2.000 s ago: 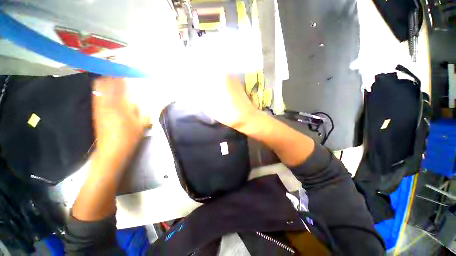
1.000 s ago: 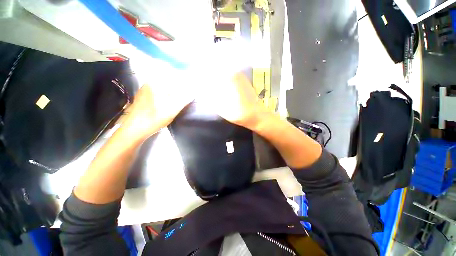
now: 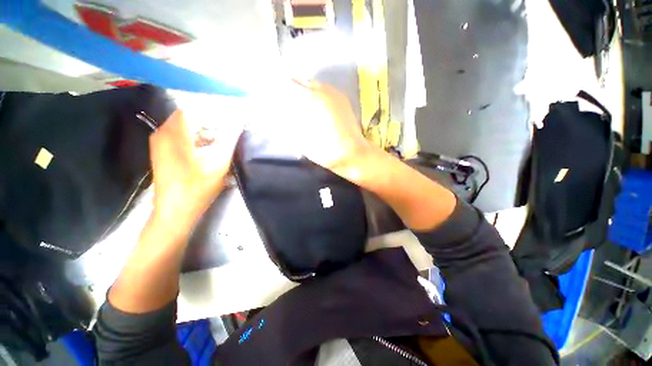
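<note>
A black rounded pocket panel with a small pale sticker lies in front of me, its upper end running into white glare at the sewing machine. A thin zipper line follows its left edge. My left hand is at the panel's upper left edge, its fingertips washed out by the glare. My right hand lies over the panel's upper right part, fingers also lost in the glare. The needle area is hidden. What the fingertips pinch cannot be made out.
The machine head with a blue air hose is upper left. Large black bag bodies lie left. Black panels are stacked right. A small dark tool with cord lies right of my right hand. A blue bin is below right.
My left hand has moved slightly left and its fingers show more clearly. The panel remains under my right hand. The whole view has shifted, bringing the hose and machine head lower.
</note>
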